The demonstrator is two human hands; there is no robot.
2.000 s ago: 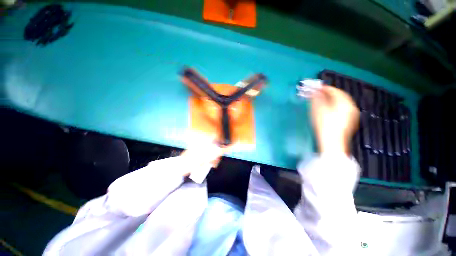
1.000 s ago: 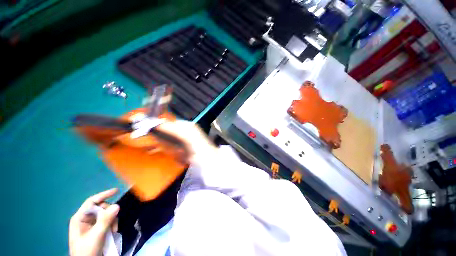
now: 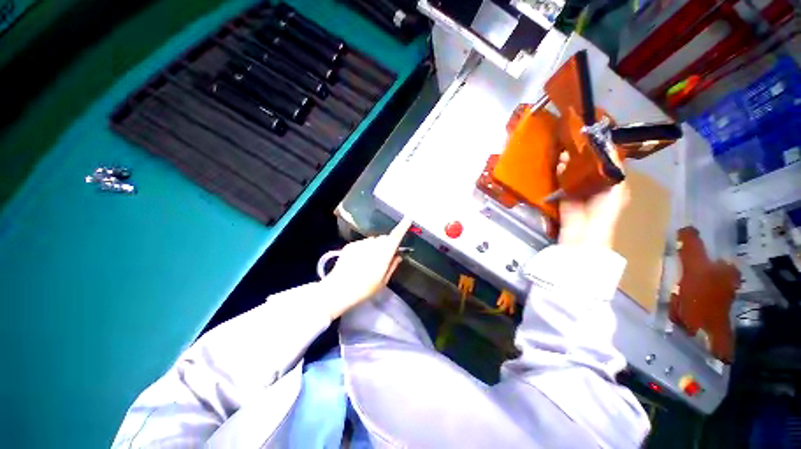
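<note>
My right hand [image 3: 593, 210] holds the orange assembly jig [image 3: 529, 158] by its near side, tilted over the pale machine's left station. Black legs [image 3: 645, 133] lie on the jig's arms around a silver hub [image 3: 599, 133]. The jig overlaps the orange-brown machine jig plate [image 3: 496, 180] and hides most of it; contact between them cannot be told. My left hand [image 3: 364, 267] is at the machine's front edge, index finger extended to a small red button [image 3: 415, 230]; pressing cannot be told. A thin white strip [image 3: 327, 261] loops out of its curled fingers.
The black parts tray [image 3: 220, 140] with several legs lies on the teal bench [image 3: 105, 289], beside loose silver hubs [image 3: 111, 180]. The machine front has red buttons [image 3: 453, 230]. A tan sheet [image 3: 643, 237] lies between the stations; a second jig plate [image 3: 705, 294] is at right.
My right hand has carried the jig with its legs and hub from the bench to above the machine. My left hand has moved from the bench edge to the machine front. The view has shifted right.
</note>
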